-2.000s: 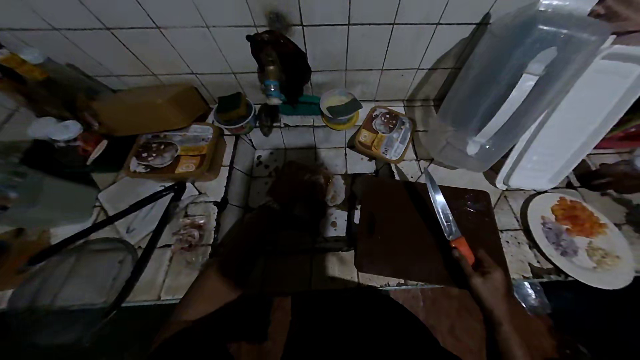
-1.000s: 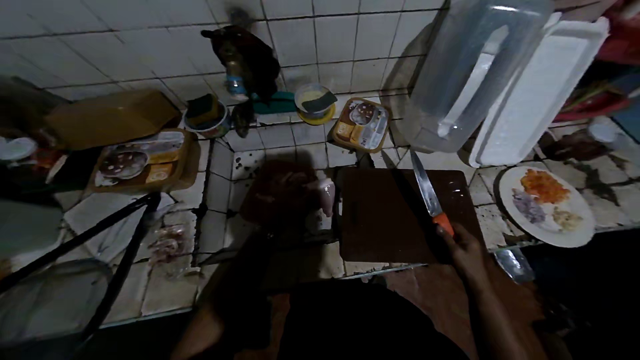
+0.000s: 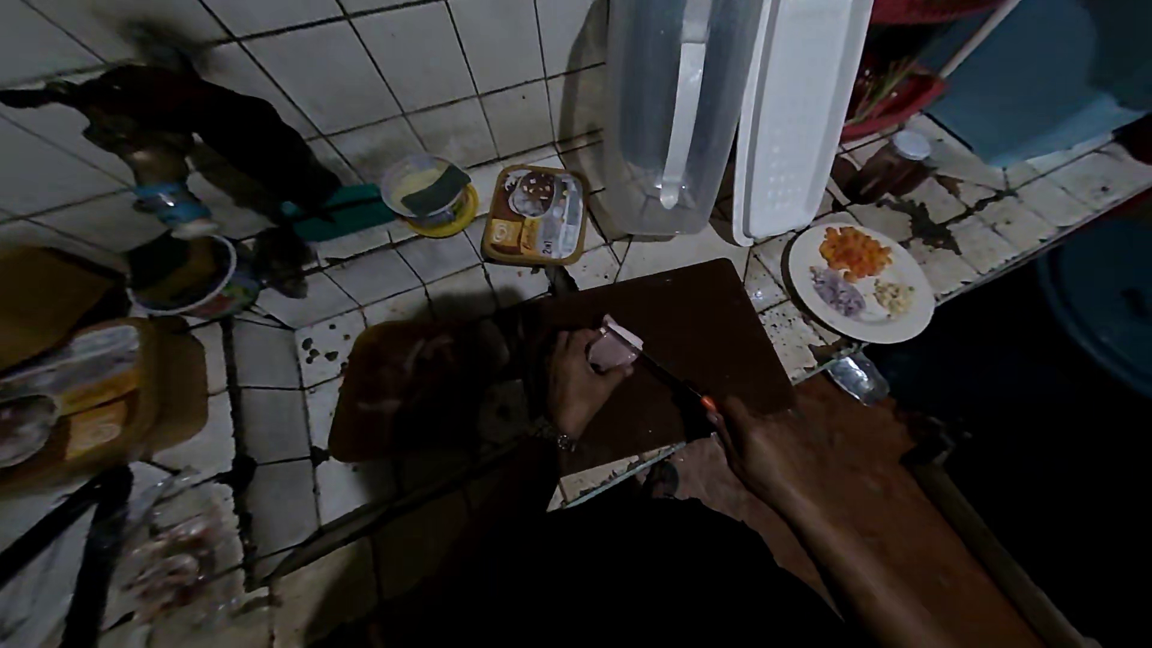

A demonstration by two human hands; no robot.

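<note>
On a dark brown cutting board [image 3: 684, 315], my left hand [image 3: 579, 378] grips a pale pink piece of raw meat [image 3: 612, 349] near the board's left part. My right hand [image 3: 742, 436] is closed around the orange handle of a kitchen knife [image 3: 670, 373], whose blade lies against the right side of the meat. Left of the board, in the tiled sink, a reddish-brown tray [image 3: 396, 387] holds more pieces that look like meat, mostly in shadow. A white plate [image 3: 864, 329] at the right carries chopped orange, purplish and pale vegetables in separate heaps.
Behind the board stand a rectangular plastic tub [image 3: 536, 216], a round tub with a green scouring pad [image 3: 427, 189], a clear plastic pitcher [image 3: 670, 117] and a white tray [image 3: 801, 108]. A lidded jar [image 3: 891, 166] is at the right. Another tub [image 3: 99, 396] sits at the left.
My left hand has come from the sink onto the board with a piece of meat. The knife blade has moved to the meat. The view has turned and come closer.
</note>
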